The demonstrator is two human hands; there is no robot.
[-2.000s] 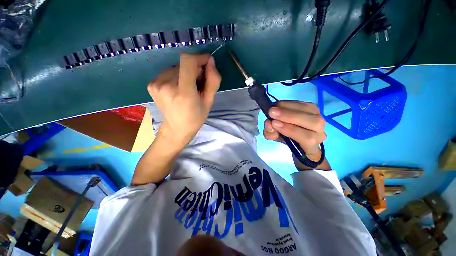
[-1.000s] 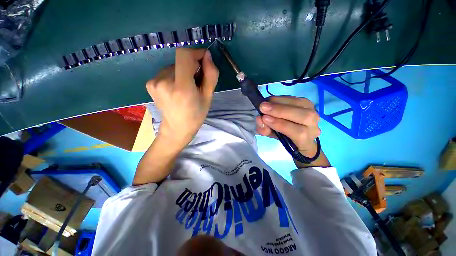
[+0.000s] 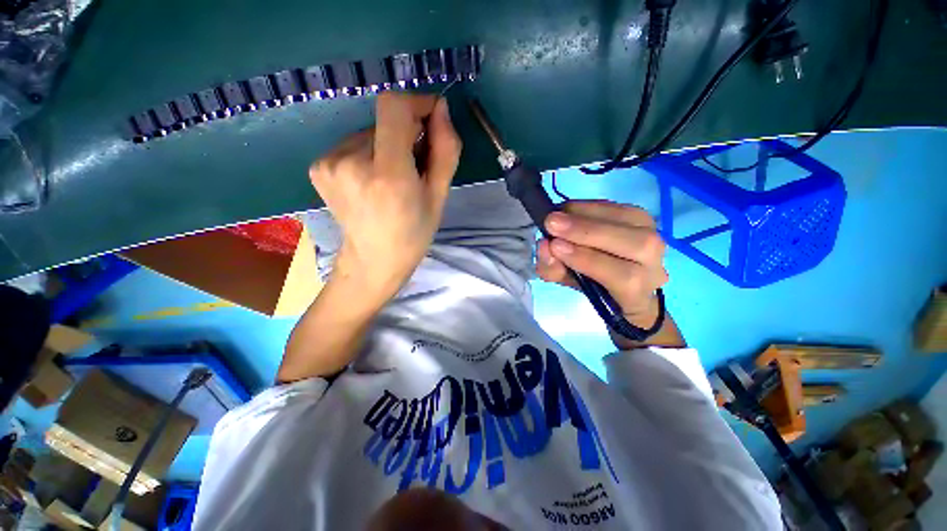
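Note:
A row of small black components [image 3: 301, 83] lies on the green bench top, with shiny terminals along its near edge. My left hand [image 3: 389, 171] pinches a thin silvery strand [image 3: 448, 87], whose end is at the row's right part. My right hand [image 3: 607, 254] holds the soldering iron [image 3: 532, 195] by its black handle. The iron's tip is just below the row's right end, a little apart from it.
Black cords [image 3: 649, 114] and a power plug [image 3: 781, 47] lie on the bench at right. A clear plastic bag [image 3: 31, 47] is at the far left. Below the bench edge are a blue stool [image 3: 763, 213], an open cardboard box [image 3: 223, 264] and an orange pallet jack [image 3: 784, 389].
The iron's tip first moved left to the terminals, then back down and right, away from them. My left hand shifted slightly with the strand. The row's right end moved slightly left.

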